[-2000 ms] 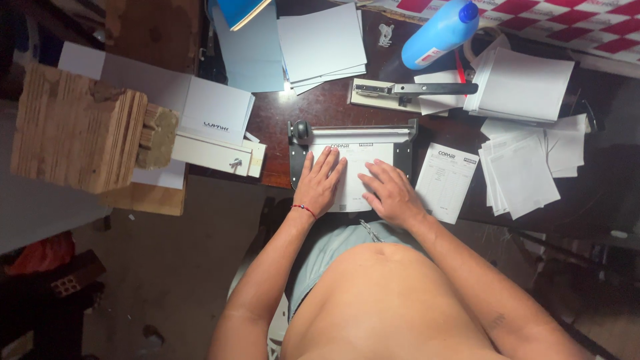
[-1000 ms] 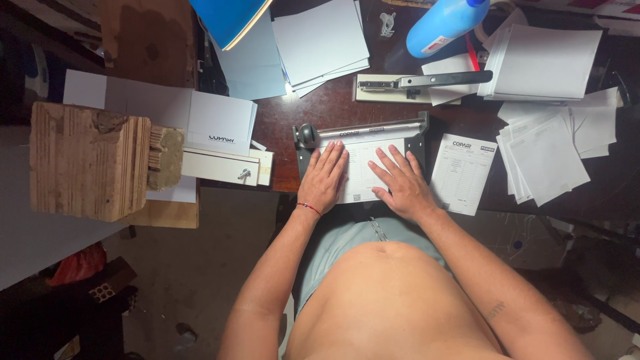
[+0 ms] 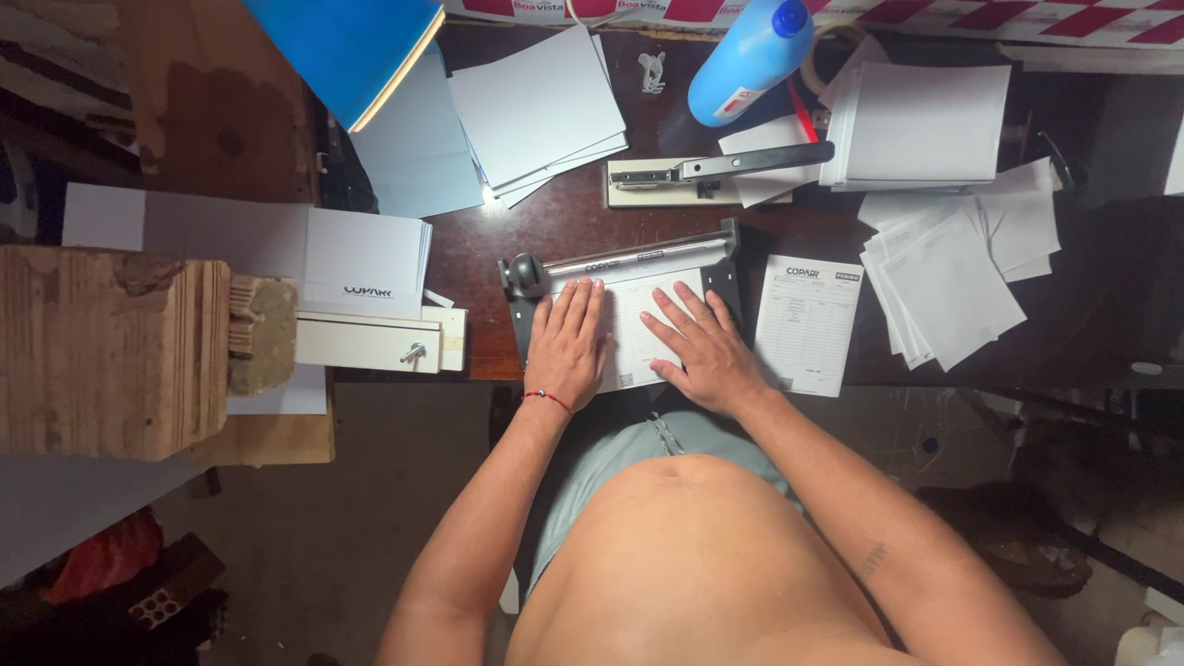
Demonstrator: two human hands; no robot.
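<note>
Both palms lie flat on a printed form pad point(image 3: 633, 324), which rests on a small rotary paper trimmer point(image 3: 720, 277) at the table's near edge. My left hand point(image 3: 566, 347) presses on the left part of the sheet, fingers close together and pointing away from me. My right hand point(image 3: 705, 347) rests on its right part with the fingers spread. The trimmer's round black cutter knob point(image 3: 527, 274) sits at the left end of its rail, just beyond my left fingertips. Right of the trimmer lies another printed form point(image 3: 808, 324), apart from both hands.
Behind the trimmer stands a long-arm stapler point(image 3: 703, 176), with a blue bottle point(image 3: 749, 65) beyond it. Paper stacks point(image 3: 916, 125) and loose sheets point(image 3: 953, 287) lie at right, more paper point(image 3: 541, 106) at back. At left are wooden blocks point(image 3: 111, 351) on a white board point(image 3: 370, 340).
Both hands stay on the sheet over the trimmer. The right hand's fingers are spread wider than two seconds ago. The sheet and trimmer now sit tilted, right end farther away. The view has shifted slightly.
</note>
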